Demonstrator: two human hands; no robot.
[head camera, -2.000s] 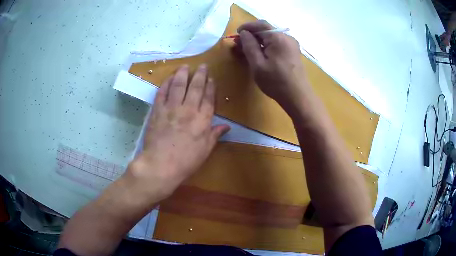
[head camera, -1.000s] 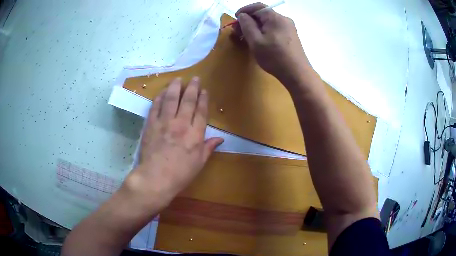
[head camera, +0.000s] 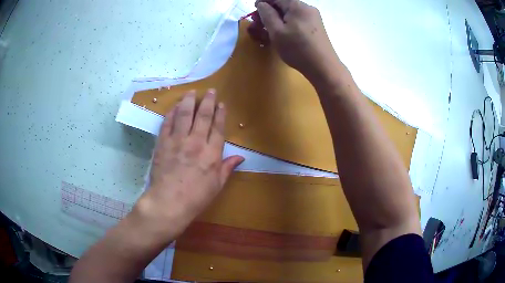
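Note:
A tan pattern piece with a curved left edge and small pale dots lies on white sheets. My left hand lies flat on its lower left part, fingers slightly spread, holding nothing. My right hand, at the top of the frame and partly cut off, grips a thin pencil; its red tip is at the piece's top left corner. A second tan piece lies below, with a reddish strip ruler and a dark block on it, the block partly hidden by my right forearm.
A clear ruler with a red-pink grid lies on the white table at the left. At the right are a dark open box with thin sticks, a black cable and more thin tools.
My right hand has moved up and slightly left with the pencil, to the piece's top corner. The upper piece and my left hand sit slightly lower and further left in the picture.

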